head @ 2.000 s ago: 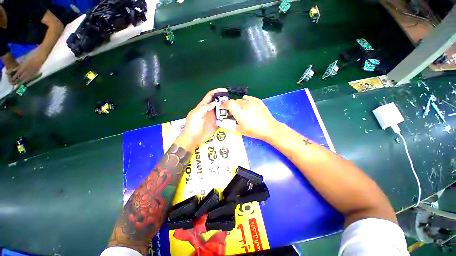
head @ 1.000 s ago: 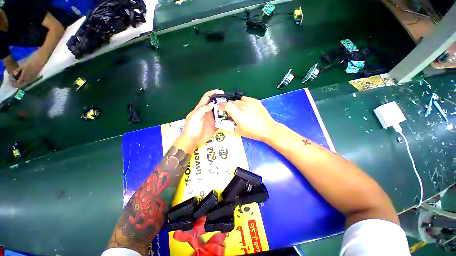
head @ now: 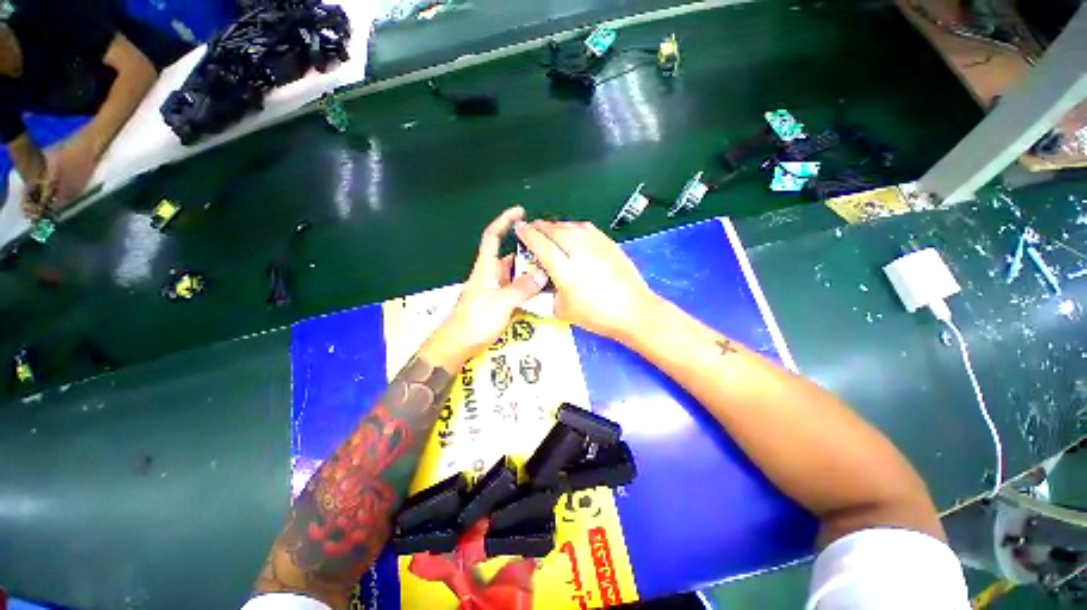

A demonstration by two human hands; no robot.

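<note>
My left hand (head: 486, 292) and my right hand (head: 587, 277) meet above the far edge of the printed sheet (head: 703, 477). Between their fingers is a small part with a white and silver face (head: 528, 265), mostly covered by the fingers; it looks like a circuit board assembly, but I cannot tell whether a housing is around it. My right fingers lie over its top, and my left thumb and fingers hold its left side. Several black plastic housings (head: 572, 443) lie in a loose pile on the sheet's yellow band, nearer to me.
A green conveyor (head: 417, 155) beyond the sheet carries scattered circuit boards (head: 795, 175) and dark cords (head: 279, 281). A white adapter (head: 921, 279) with a white cord lies at the right. A person's arm (head: 113, 101) and a heap of black parts (head: 256, 66) are at the upper left.
The boards and cords on the conveyor have moved left. My right fingers have closed over the held part, and the dark piece seen at its top no longer shows.
</note>
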